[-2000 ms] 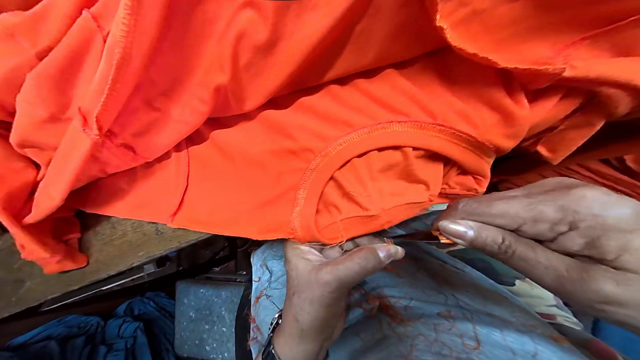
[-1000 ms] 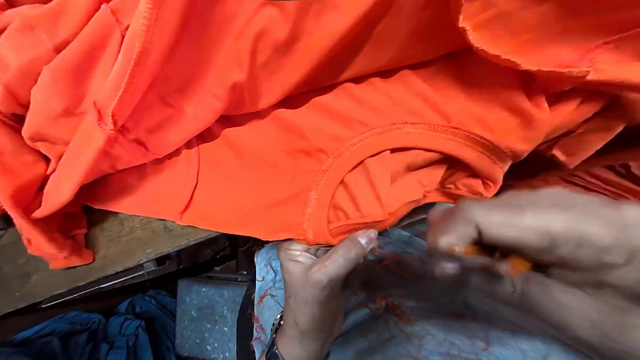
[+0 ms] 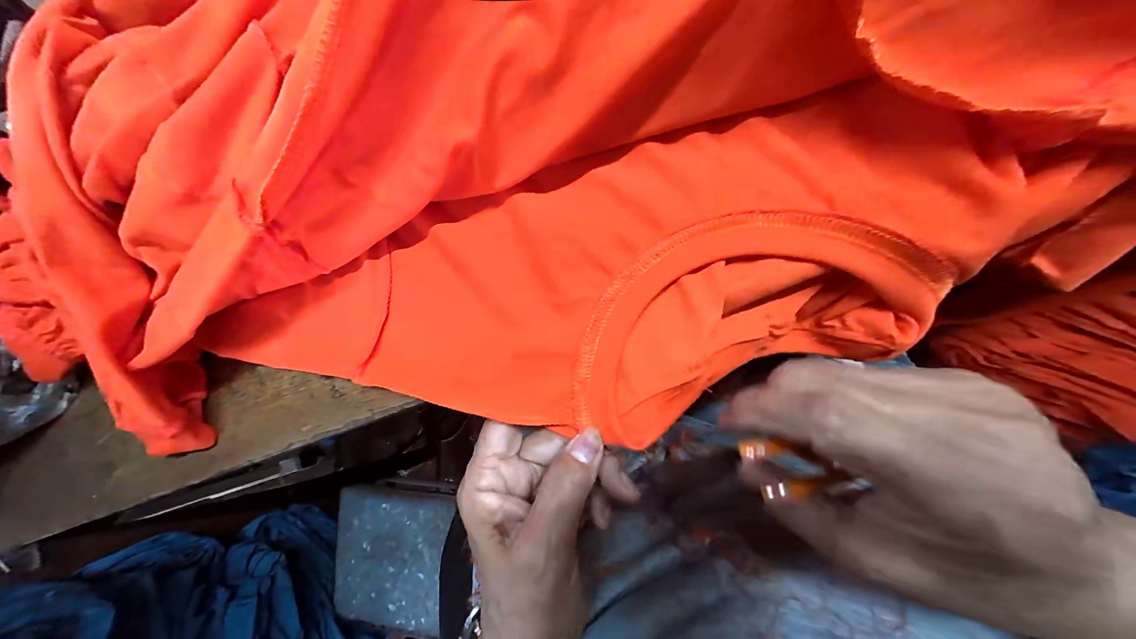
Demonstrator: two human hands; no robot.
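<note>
An orange knit garment (image 3: 497, 302) spreads over most of the view, its ribbed neckband (image 3: 612, 355) curving at the centre right with overlock stitching along it. At the lower end of this band, my left hand (image 3: 541, 515) pinches the garment's edge between thumb and fingers. Right of it, my right hand (image 3: 923, 479) is blurred by motion and holds a small tool with orange handle parts (image 3: 785, 470); its kind and its tip cannot be made out. This hand is just below the neckband opening and apart from my left hand.
A worn wooden tabletop (image 3: 266, 417) lies under the garment at the left. Below it are dark blue cloth (image 3: 222, 577) and a grey speckled block (image 3: 395, 559). Light blue cloth with loose orange threads (image 3: 710, 586) covers the lap. More orange fabric (image 3: 1047, 355) is bunched at the right.
Two seconds ago my right hand was at the seam beside my left thumb; it has since moved away to the right, where the orange tool shows. My left hand keeps its pinch.
</note>
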